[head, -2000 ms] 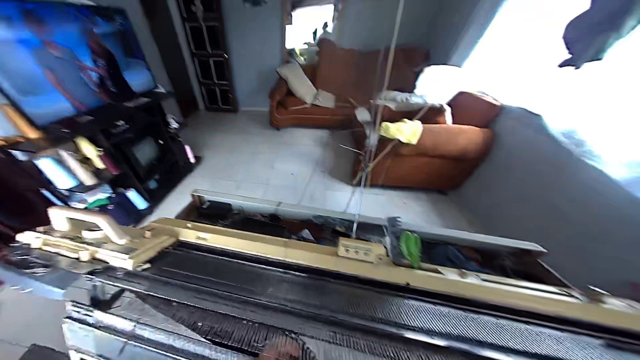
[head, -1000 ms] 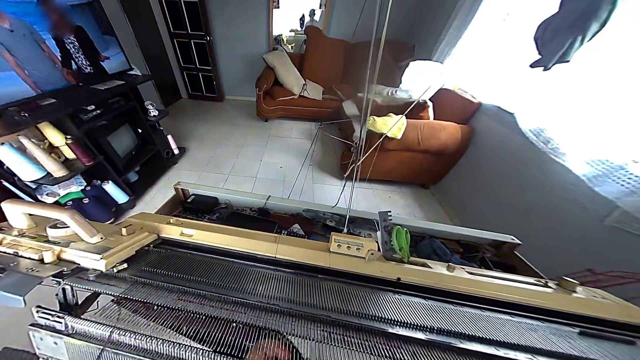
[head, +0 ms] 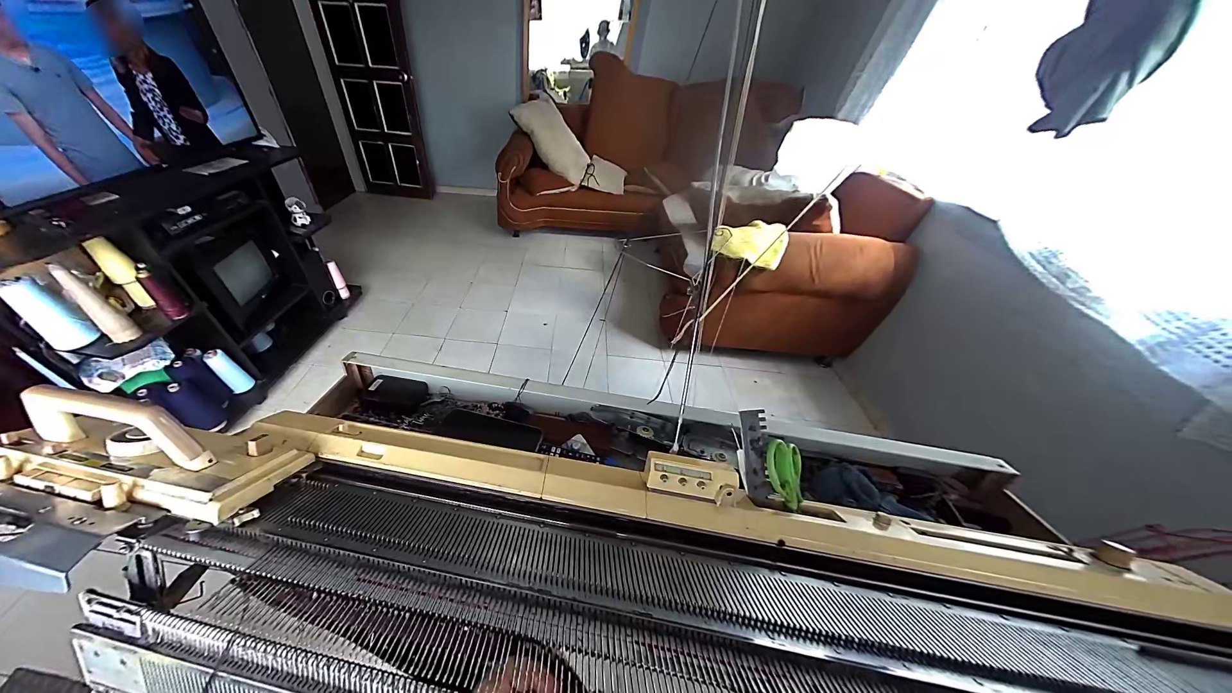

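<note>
Neither of my hands can be made out. A small patch of skin, of an unclear body part, shows at the bottom edge below the needles. A flatbed knitting machine's cream rail (head: pixel 577 481) crosses the view, with dense rows of metal needles (head: pixel 539 549) in front of it. The carriage with its curved handle (head: pixel 120 423) sits at the left end. Near the middle of the rail is a row counter (head: pixel 689 475). Green-handled scissors (head: pixel 784 474) stand beside a grey notched comb (head: pixel 754 452). Several yarn strands (head: pixel 717 212) rise steeply behind the counter.
Behind the rail lies a long open trough (head: pixel 577 390) of tools and small parts. Yarn cones (head: pixel 96 303) fill a black shelf unit at left, under a lit television (head: pixel 106 96). Orange sofas (head: pixel 808 289) stand beyond the tiled floor, one bearing a yellow cloth (head: pixel 756 243).
The view has shifted and steadied from an earlier blur. The carriage stays at the left end of the machine.
</note>
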